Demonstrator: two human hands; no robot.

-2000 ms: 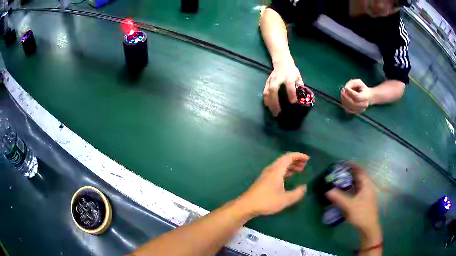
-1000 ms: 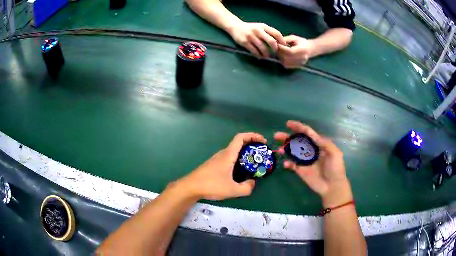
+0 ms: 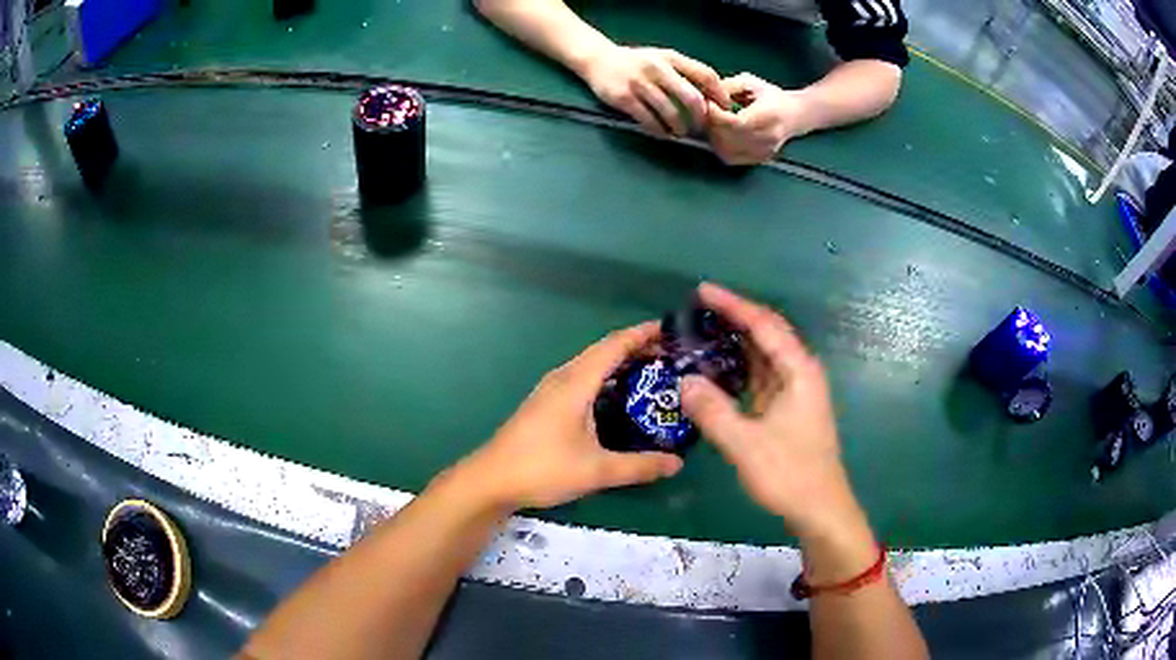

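Observation:
My left hand holds a black speaker body above the green belt. Its open end faces me and shows a round blue-white circuit board. My right hand holds a dark, blurred end cap close over the upper right side of the open end. Whether cap and body touch is unclear. The fingers hide part of the cap.
A lit unit stands farther up the belt, and a smaller one at far left. A blue-lit unit and several dark units lie right. A person's hands rest opposite. A parts dish is lower left.
My right hand took hold of the cap, held it apart beside the body, and now has it over the open end. The standing units have moved left; the person opposite released a unit.

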